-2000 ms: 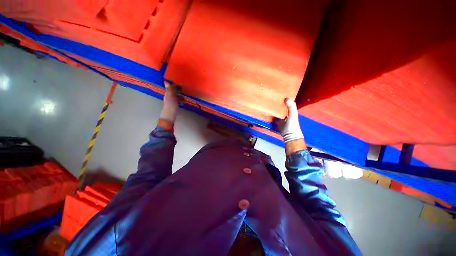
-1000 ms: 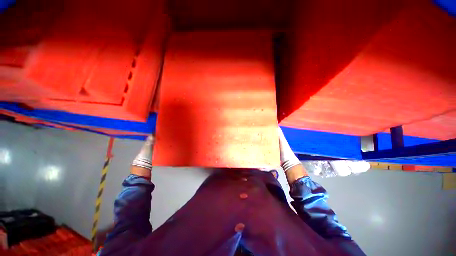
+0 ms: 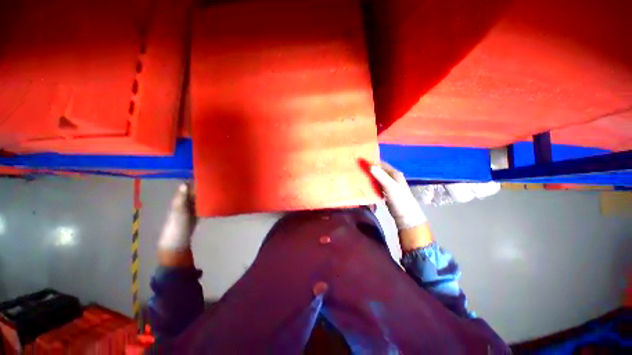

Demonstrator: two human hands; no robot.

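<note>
A flat red sheet or sheets (image 3: 291, 125) lies in front of me and sticks out over the blue shelf beam (image 3: 436, 163), its near edge close to my body. My left hand (image 3: 179, 220), in a white glove, is at the sheet's near left edge; whether it grips is hard to tell. My right hand (image 3: 396, 194), also gloved in white, is at the near right corner, with its thumb on top and its fingers at the side. How many sheets lie under the top one is hidden.
Red stacks with cut-outs (image 3: 83, 104) stand on the left and a large red stack (image 3: 527, 90) on the right. Crumpled clear wrap (image 3: 457, 192) shows below the beam. A black tray (image 3: 41, 310) and red pieces (image 3: 86, 331) are at the lower left, near striped floor marking (image 3: 136, 260).
The red sheet has come out from between the stacks towards my body. My hands have moved from its front edge to its sides, and my right thumb now lies on top.
</note>
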